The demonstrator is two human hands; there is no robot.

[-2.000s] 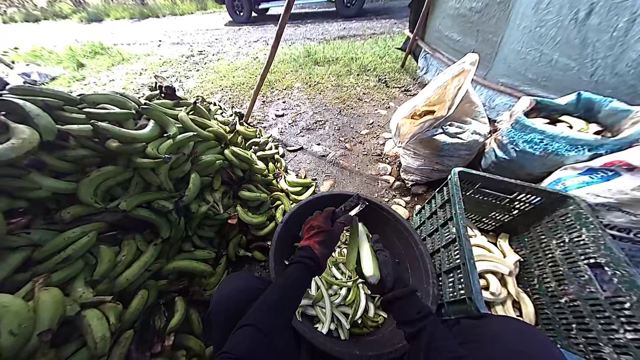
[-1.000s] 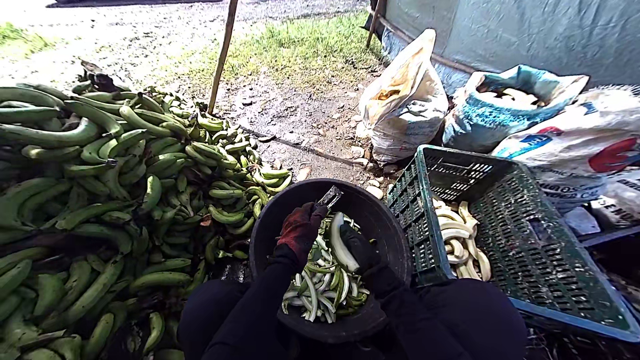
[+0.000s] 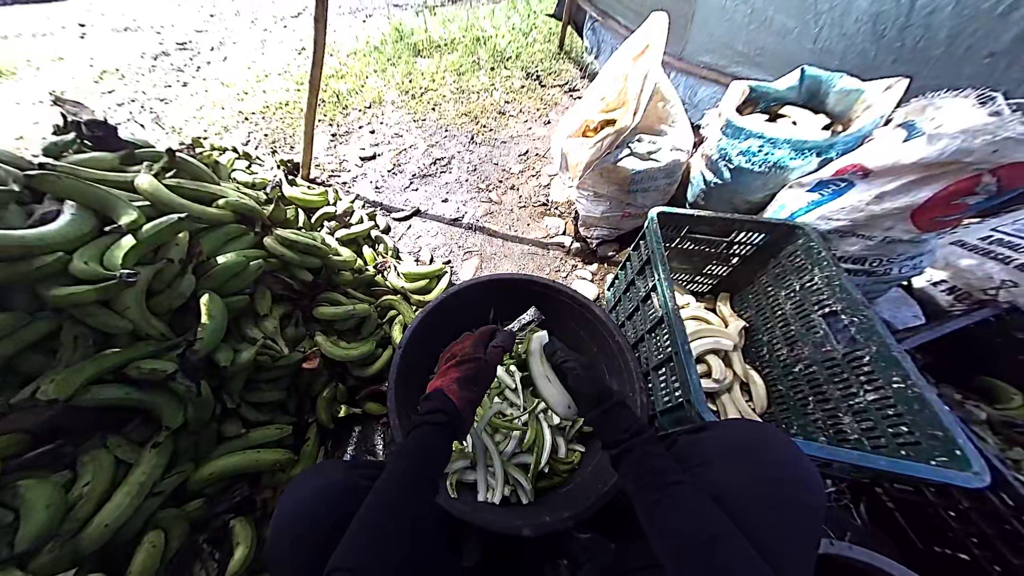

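Note:
My left hand (image 3: 470,366), in a red and dark glove, is closed on a metal peeling tool or blade (image 3: 526,320) over the black tub (image 3: 516,290). Beside it, my right hand (image 3: 578,374), in a dark glove, holds a peeled plantain (image 3: 550,376) that slants down to the right; its fingers are hard to make out against the dark tub. Below both hands, green and white strips of peel (image 3: 512,448) fill the bottom of the tub, which stands between my knees.
A large heap of green plantains (image 3: 216,272) lies at the left. At the right, a green plastic crate (image 3: 832,320) holds peeled plantains (image 3: 720,352). Woven sacks (image 3: 632,160) stand behind it, one of them blue and white (image 3: 788,148). A thin wooden pole (image 3: 314,88) rises behind the heap.
The plantain two seconds ago was partly green and now looks pale and peeled. Both hands stay over the tub. The view has turned somewhat to the right and down.

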